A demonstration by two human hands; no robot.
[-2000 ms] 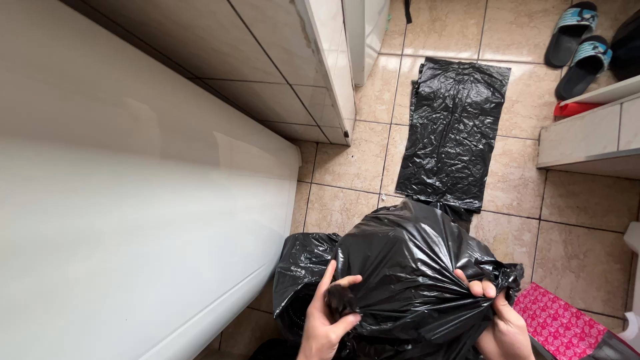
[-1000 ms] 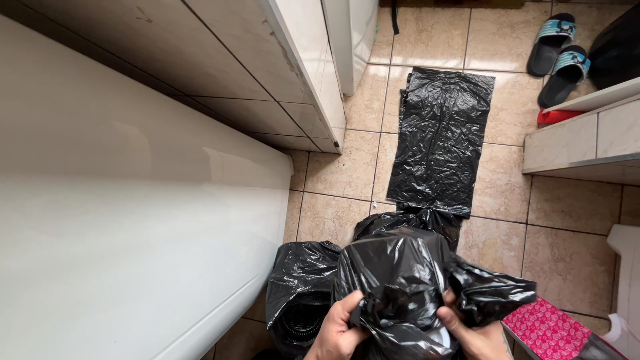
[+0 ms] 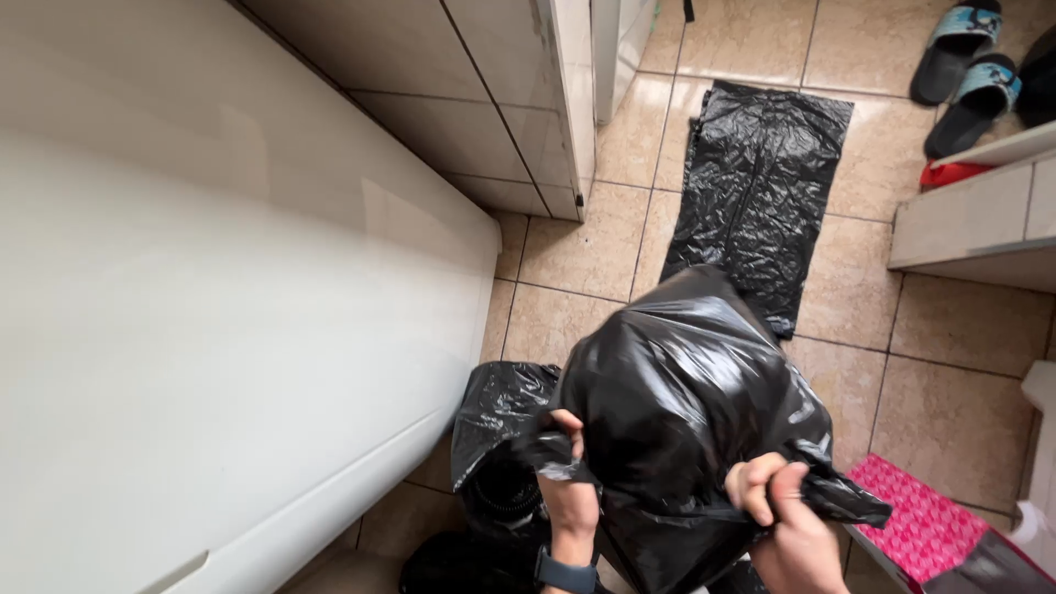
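Observation:
A puffed-out black plastic bag (image 3: pixel 685 396) fills the space between my two hands. My left hand (image 3: pixel 569 462) grips its gathered edge on one side, and a dark wristband is on that wrist. With fingers curled round the twisted plastic, my right hand (image 3: pixel 771 495) holds the opposite side, where a loose end sticks out. What the bag contains is hidden. Beyond it, a flat, creased black plastic bag (image 3: pixel 763 181) lies on the tiled floor. Left of my left hand stands a round dark container (image 3: pixel 505 487) with black plastic draped at its top.
A large smooth white panel (image 3: pixel 231 330) runs along the left, beside a tiled wall corner (image 3: pixel 528 107). Slides (image 3: pixel 973 99) lie at the upper right above a tiled ledge (image 3: pixel 965 223). A pink patterned box-like item (image 3: pixel 924 511) sits at lower right.
The bunched bag between my hands has spread into a larger, fuller shape than a second ago. My hands have moved apart, each still gripping the plastic.

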